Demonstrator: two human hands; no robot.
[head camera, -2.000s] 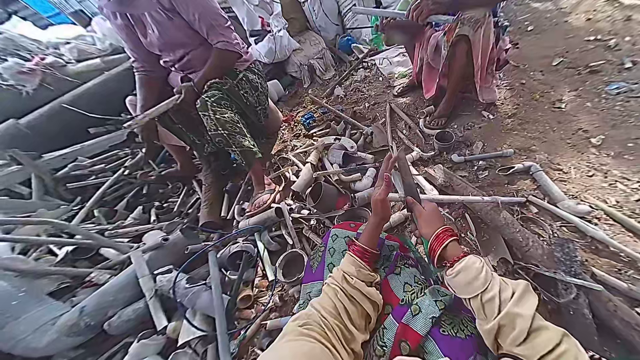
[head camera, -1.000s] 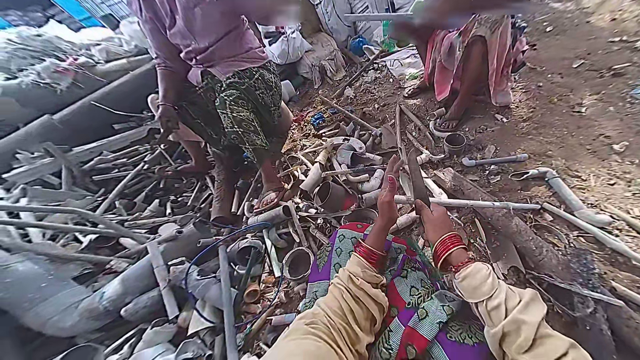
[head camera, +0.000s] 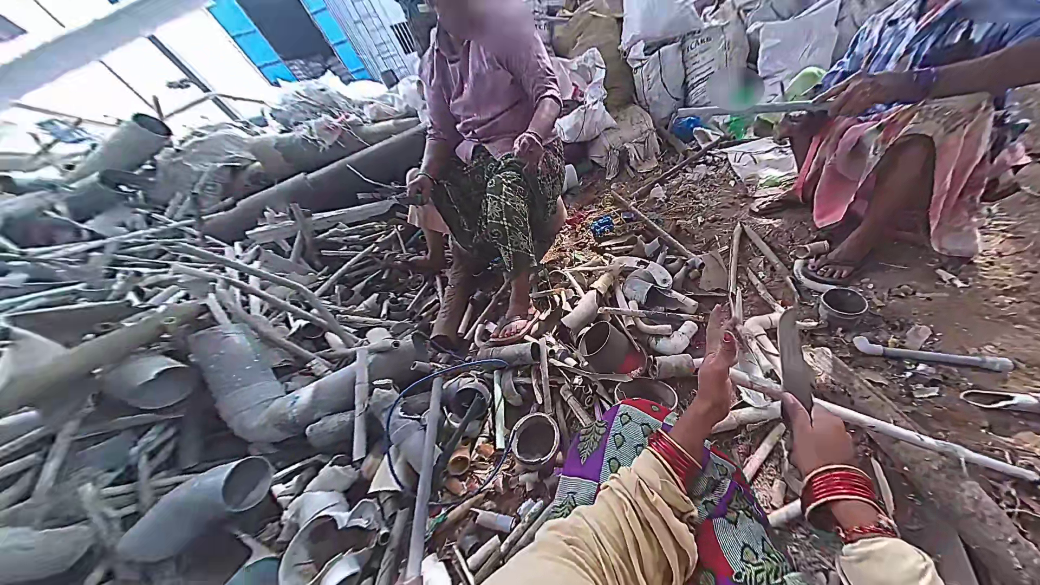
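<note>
My right hand (head camera: 819, 435) grips the lower end of a flat dark blade (head camera: 790, 357), which points up and away from me. To its left, my left hand (head camera: 717, 370) is raised on edge, fingers extended, beside the blade with a gap between; nothing shows in its palm. A long pale pipe (head camera: 910, 437) lies beyond and behind my right hand, running to the right. Plastic pipe fittings, among them a round grey coupling (head camera: 535, 439) and a white elbow (head camera: 674, 337), lie around my patterned cloth-covered lap (head camera: 715, 504).
A heap of grey pipes and scraps (head camera: 325, 398) fills the left side. A person in a pink shirt (head camera: 487, 97) sits ahead, bare feet among the scraps. Another person (head camera: 910, 122) sits at upper right holding a pipe. Filled sacks (head camera: 682, 73) stand behind.
The view has shifted up and left. The pink-shirted person, who was bent over or standing, now has both hands near the lap. My left hand and the blade have moved slightly apart.
</note>
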